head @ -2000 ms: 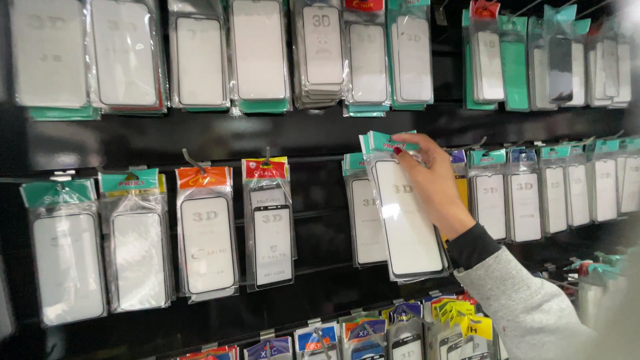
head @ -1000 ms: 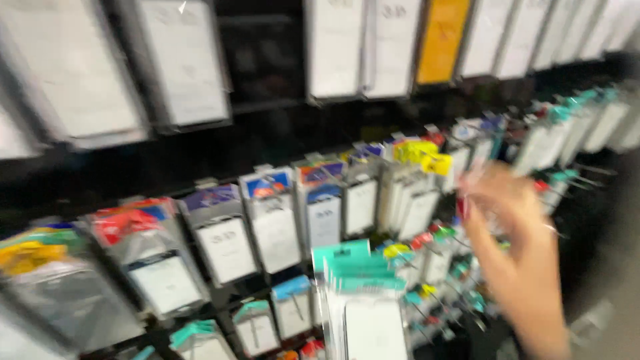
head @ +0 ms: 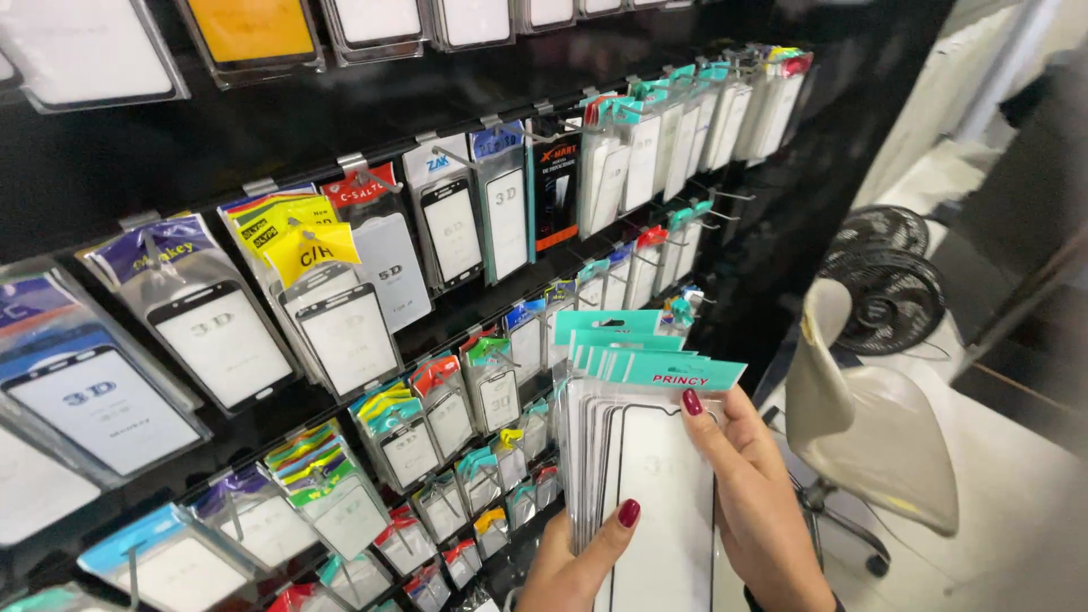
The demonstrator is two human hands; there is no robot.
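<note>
A stack of packaged phone screen protectors (head: 659, 476) with teal header cards fills the lower middle of the view. My left hand (head: 582, 557) grips its lower left side, thumb on the front packet. On the right side of the stack is my right hand (head: 752, 480), its thumb on the front just under the printed header and its fingers behind. The packets fan out slightly to the left, their headers staggered. Close by on the left, a packet with a yellow header (head: 336, 327) hangs on the display wall, apart from both hands.
Rows of hooked screen protector packets hang on a black display panel (head: 280, 110) at the left. Bare metal hooks (head: 731, 197) jut out near its right end. To the right stand a beige swivel chair (head: 884, 442) and black fans (head: 884, 297) on a light floor.
The view has swung far down and right along the display. My right hand, earlier at a hanging packet and then raised beside the stack, is now on the stack. My left hand has come into view.
</note>
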